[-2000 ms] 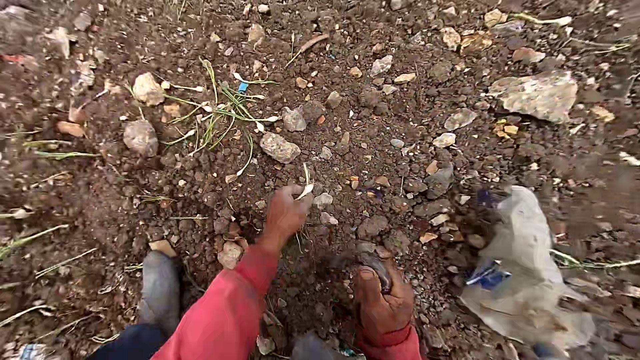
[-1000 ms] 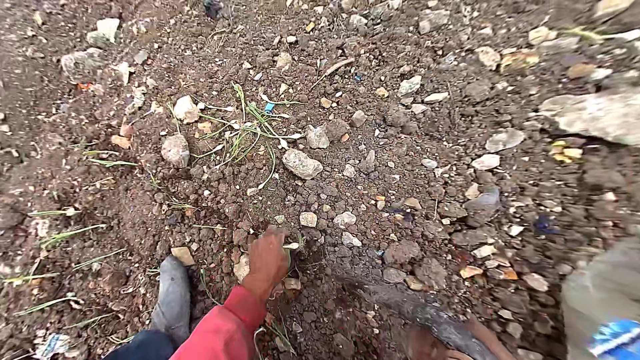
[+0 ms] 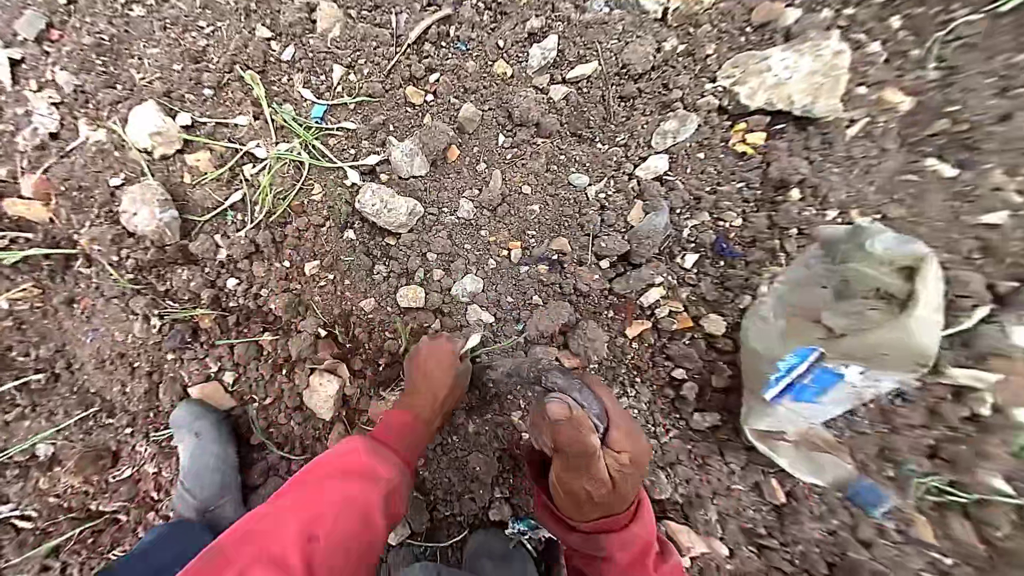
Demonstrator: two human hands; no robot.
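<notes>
My left hand [image 3: 436, 372] is closed at the soil near the middle of the view, with a small white bulb [image 3: 470, 342] with a thin green stem showing at its fingertips. Close by on the right, my right hand [image 3: 596, 452] grips a dark curved handle [image 3: 572, 392] of a tool; its far part reaches down toward the soil beside my left hand, and its end is hard to make out. A loose bunch of green seedlings with white bulbs [image 3: 288, 156] lies on the ground at the upper left.
A dirty whitish plastic bag [image 3: 848, 320] with blue print lies at the right. A large pale rock [image 3: 792, 76] is at the upper right, and smaller stones [image 3: 390, 207] dot the rough soil. A grey boot [image 3: 206, 464] stands at the lower left.
The dark tool stretched long across the soil one second ago; now my right hand is nearer my left hand, its thumb up on the handle. The view has shifted.
</notes>
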